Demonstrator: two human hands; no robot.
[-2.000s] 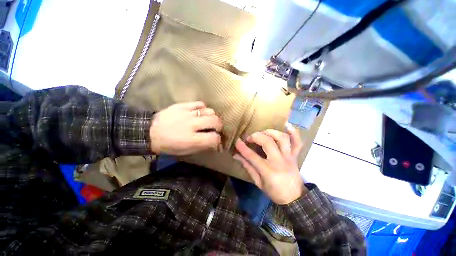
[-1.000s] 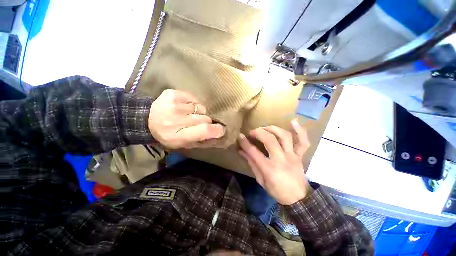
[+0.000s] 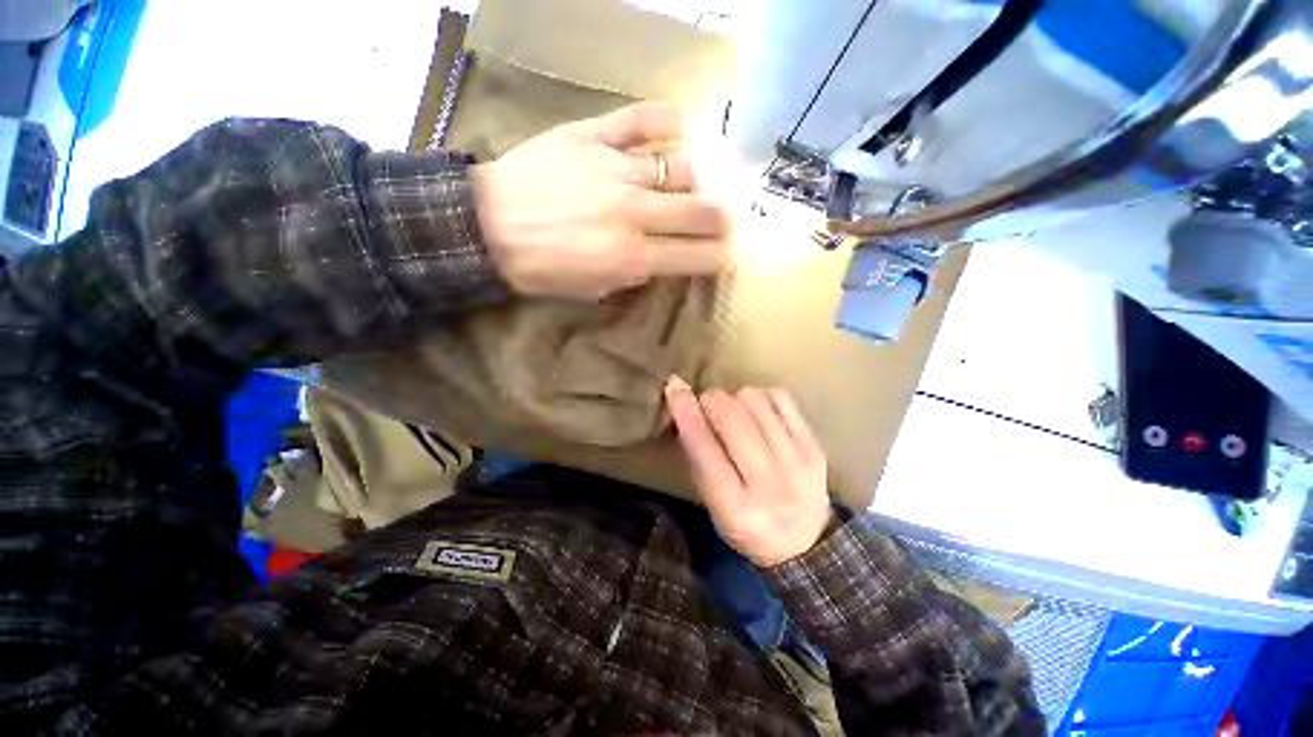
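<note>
A khaki ribbed garment panel (image 3: 821, 367) lies on the white machine table, wrinkled between my hands. My left hand (image 3: 612, 209) is slightly blurred and lies over the upper part of the cloth, left of the presser foot (image 3: 801, 179), fingers pointing towards it. It covers the cloth beneath, and I cannot tell whether it grips any. My right hand (image 3: 756, 468) rests on the lower part of the panel, its fingertips touching the edge of the wrinkled layer. A blue-grey block (image 3: 878, 292) sits right of the foot. Glare hides the needle.
The white machine head (image 3: 950, 115) and a curved shiny bar (image 3: 1066, 187) fill the upper right. A black smartphone (image 3: 1194, 396) lies right of the machine. More khaki work pieces (image 3: 377, 454) hang below the table edge at left. The table's front edge (image 3: 1094, 590) runs along the lower right.
My left hand has moved up and right over the cloth towards the presser foot. The upper layer is now bunched lower, near my right fingertips. My right hand has shifted slightly down and left.
</note>
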